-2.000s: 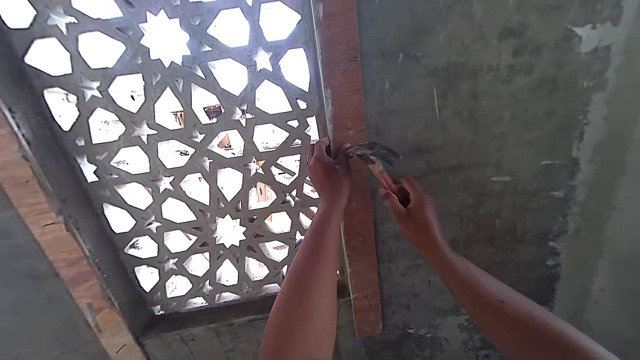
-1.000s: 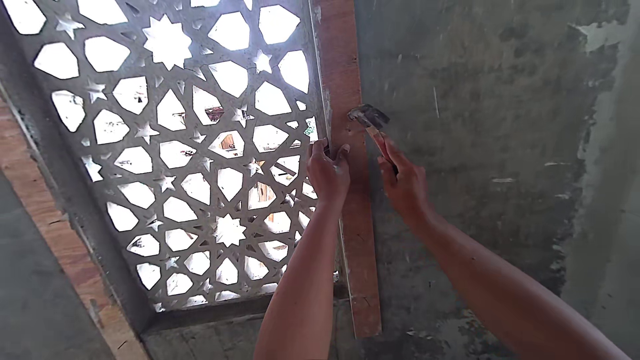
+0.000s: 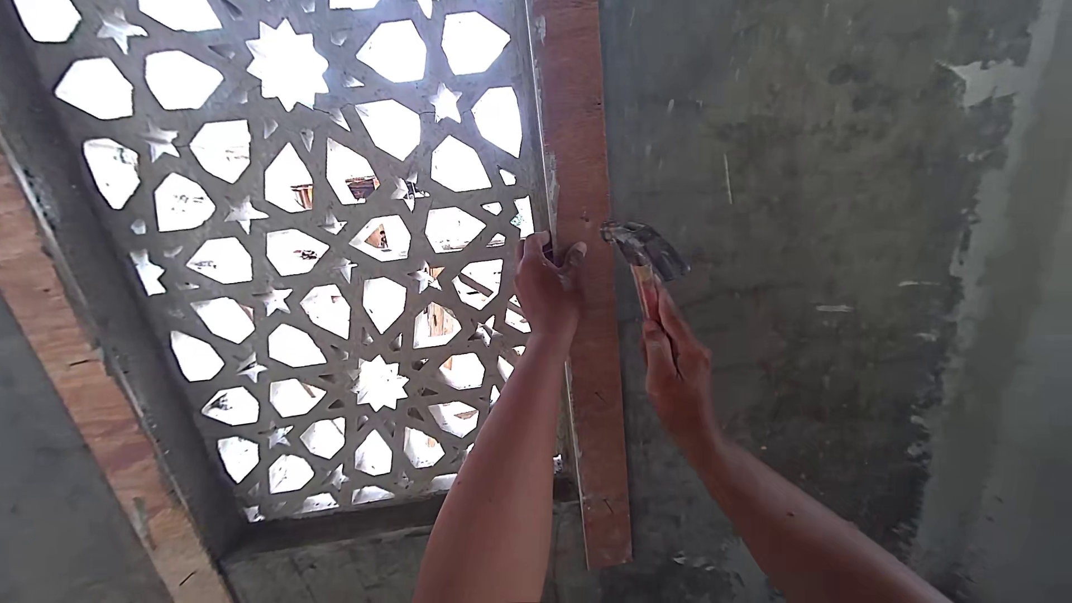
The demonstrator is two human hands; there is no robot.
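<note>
My right hand (image 3: 680, 368) is closed around the handle of a claw hammer (image 3: 649, 251), whose metal head is beside the right edge of a long upright wooden strip (image 3: 599, 377). Left of the hammer, my left hand (image 3: 548, 285) grips the strip's left edge, with fingers at the window side and the thumb on the strip's face. A small mark or nail head shows on the wood just above the thumb; which of these it is cannot be told. The strip stands along the right side of a pierced window screen (image 3: 339, 222) with star-shaped openings.
A second wooden strip (image 3: 100, 410) runs slantwise along the screen's left side. Below the screen is a recessed ledge (image 3: 335, 528). The grey plastered wall (image 3: 796, 293) extends to the right, with pale patches and scratches.
The hammer head was over the strip near my left hand two seconds ago; it has since moved up and right, to the strip's right edge. My left hand stays at the strip.
</note>
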